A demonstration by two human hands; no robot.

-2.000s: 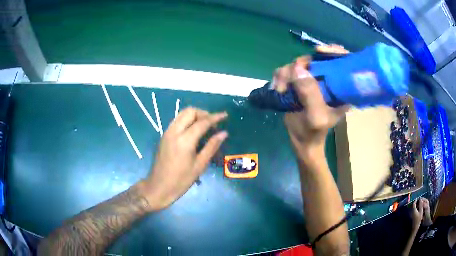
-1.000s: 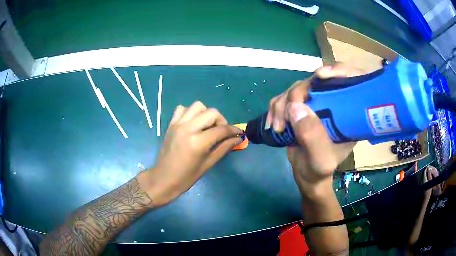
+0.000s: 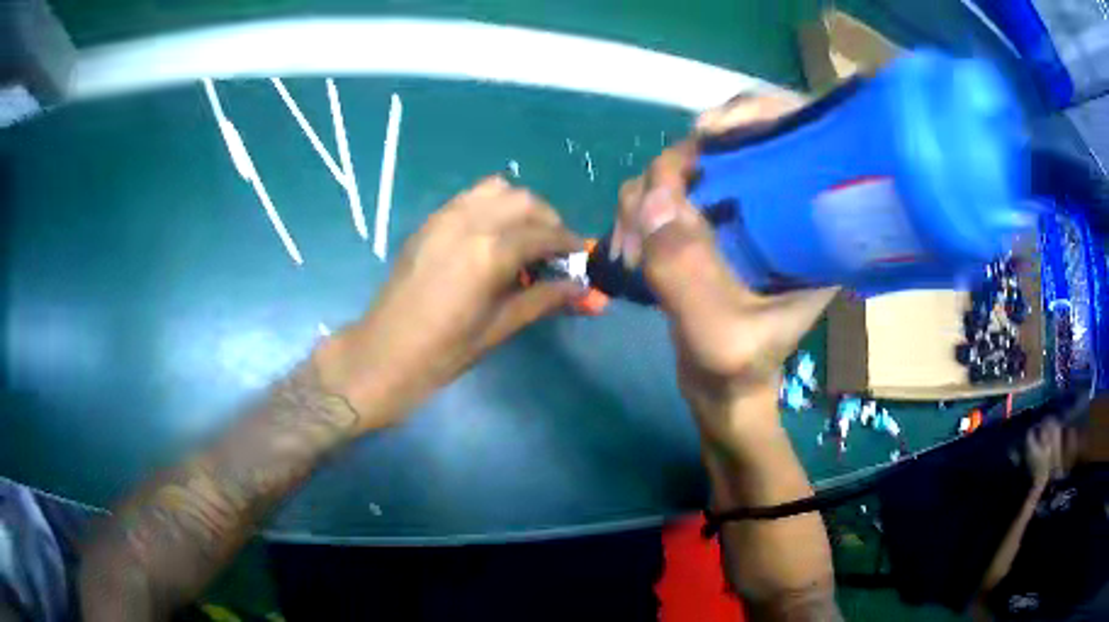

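Observation:
My right hand [image 3: 711, 261] is closed around a blue electric screwdriver [image 3: 851, 182], held nearly level with its black nose pointing left. The nose is at the orange fixture [image 3: 592, 300], so the bit tip cannot be seen. My left hand [image 3: 480, 267] is at the fixture's left side, thumb and fingers pinched on a small black housing [image 3: 550, 272]. A small white part [image 3: 576, 267] shows between the fingertips and the nose. The fixture is mostly covered by hand and tool. The picture is blurred.
White strips [image 3: 386, 176] lie at the left. Screws [image 3: 590, 158] are scattered behind the fixture. A cardboard tray [image 3: 912, 346] with black units [image 3: 995, 318] is at the right, light-blue and white parts [image 3: 861, 419] beside it. Another person's hands [image 3: 1042, 452] show at lower right. A red stool [image 3: 696, 571] is below.
The screwdriver has come from above the bench down to the fixture, and my left hand has closed at the housing. Since one second ago, the view has shifted and more of the white part shows.

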